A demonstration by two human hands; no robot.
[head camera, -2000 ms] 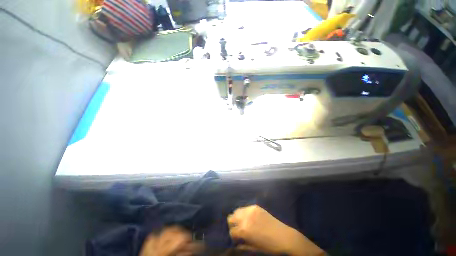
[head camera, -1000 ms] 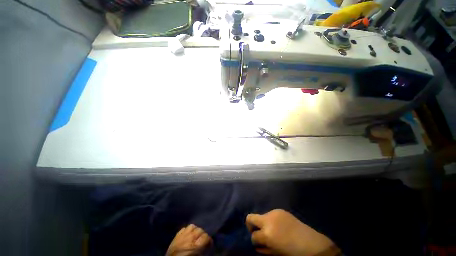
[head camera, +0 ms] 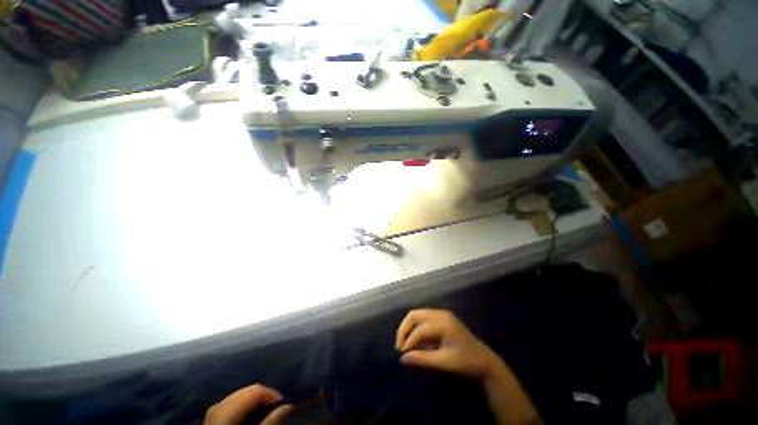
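Observation:
Dark navy cloth (head camera: 532,324) lies below the front edge of the machine table and spreads to the right. My right hand (head camera: 436,340) is over the cloth, thumb and fingertips closed together on what looks like the cloth's edge. My left hand (head camera: 249,405) is at the bottom edge of the picture, partly cut off, its thumb and fingers around dark cloth. The cloth is too dark to show its folds. A small white label (head camera: 586,398) shows on the cloth at the lower right.
A white sewing machine (head camera: 415,124) stands on the white table (head camera: 108,290). Metal thread snips (head camera: 379,241) lie below its arm. A tan roll (head camera: 532,203) and a dark box (head camera: 567,197) are at its right end. A carton (head camera: 681,220) and red stool (head camera: 698,369) are at right.
The view has turned, so the table now slants and the carton and stool show at right. My hands have moved farther apart. The label has come into view.

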